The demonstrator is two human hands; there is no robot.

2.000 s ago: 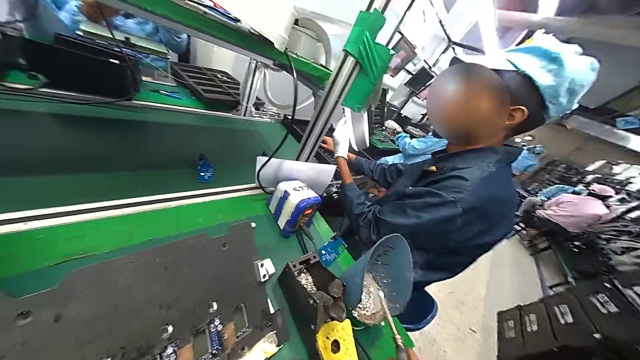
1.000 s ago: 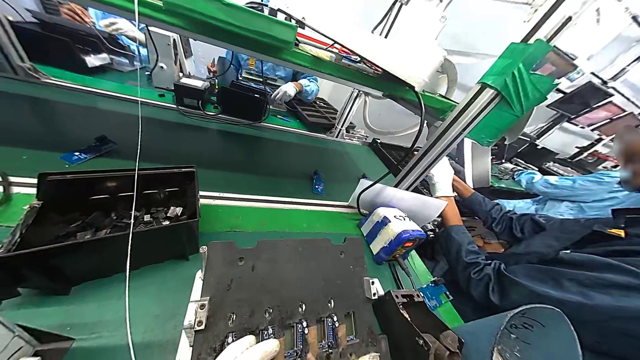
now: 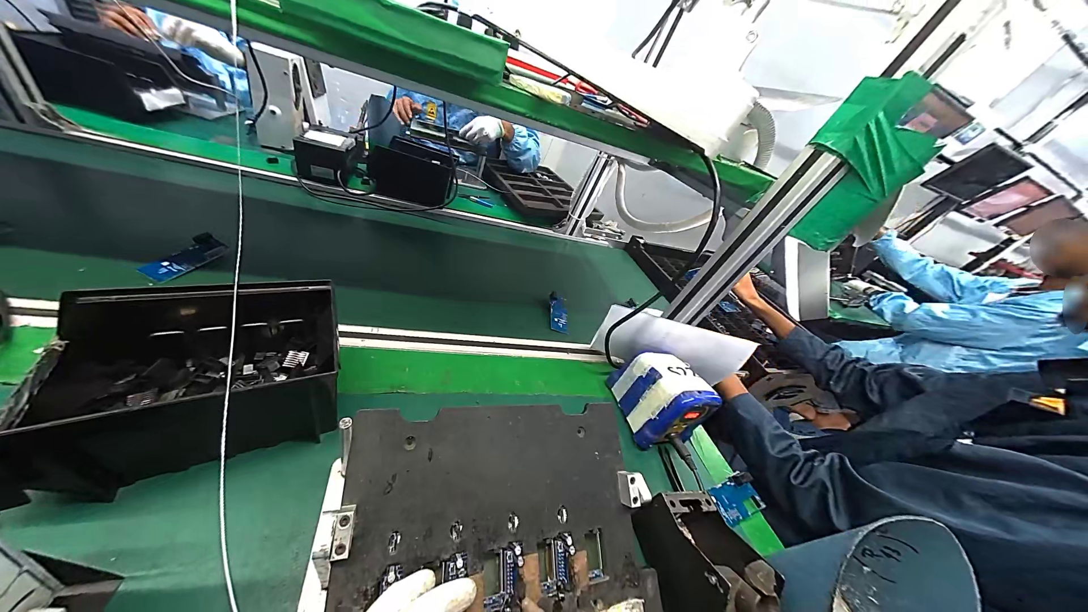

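At the bottom edge, two white-gloved fingers of my left hand rest over the near part of a black fixture plate, beside small blue circuit boards set in its slots. Most of that hand is cut off. A whitish fingertip, apparently of my right hand, just shows at the plate's lower right; whether it holds anything is hidden. Metal clamps sit on the plate's sides. A blue and white soldering station stands beyond its right corner.
On the left is a black bin of small dark parts, with a white cord hanging before it. Blue boards lie on the green conveyor. At right are a black holder, a blue-grey container and a co-worker's sleeves.
The view has swung left, bringing in the black bin. The white-gloved fingers at the plate's bottom edge, absent two seconds ago, show one second ago and now.
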